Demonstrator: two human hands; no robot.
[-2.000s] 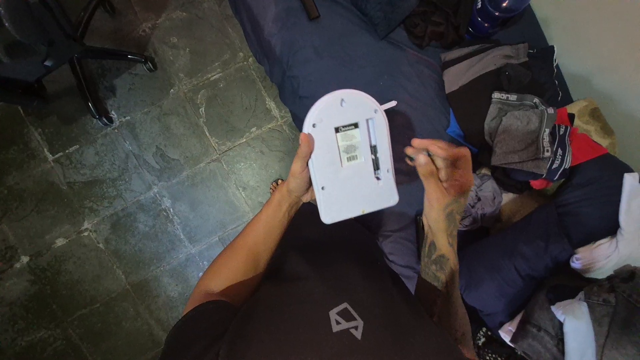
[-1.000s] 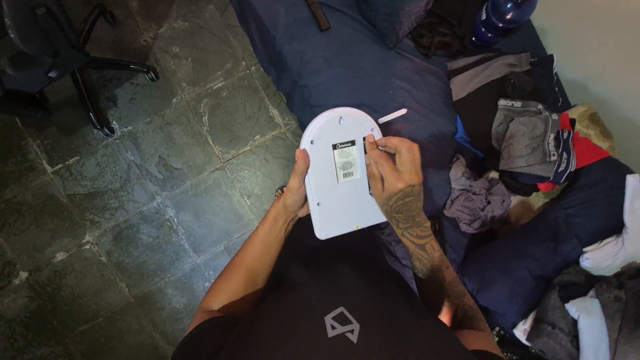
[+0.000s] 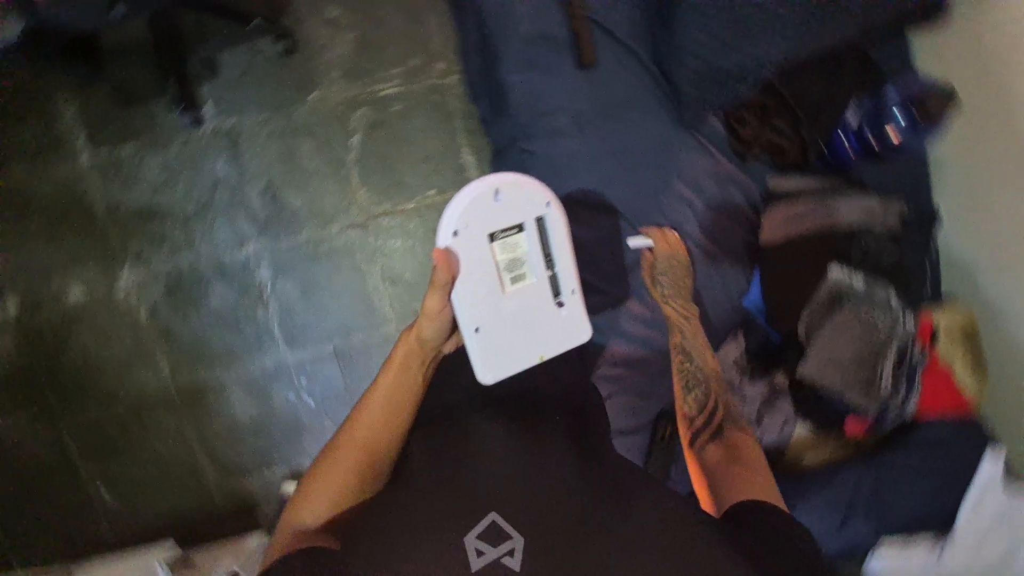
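A white plastic device with a rounded top (image 3: 512, 320) is seen from its back, with small screw holes and a label bearing writing. My left hand (image 3: 438, 308) grips it by its left edge. Along the right side of its back runs a narrow slot (image 3: 549, 260), uncovered, with dark contents too blurred to name. To the right of the device, apart from it, my right hand (image 3: 668, 264) holds a small white strip (image 3: 639, 242), perhaps a cover, over the dark blue bedding.
Dark blue bedding (image 3: 592, 128) lies beneath both hands. Heaped clothes (image 3: 856, 344) and a blue bottle (image 3: 872, 128) are on the right, by a pale wall (image 3: 968, 200). A grey tiled floor (image 3: 240, 280) stretches left, with a wheeled chair's base (image 3: 180, 64) at the top.
My right hand was at the slot one second ago; it has moved right, away from the device. The white strip, which lay on the bedding beside the device, is now in it.
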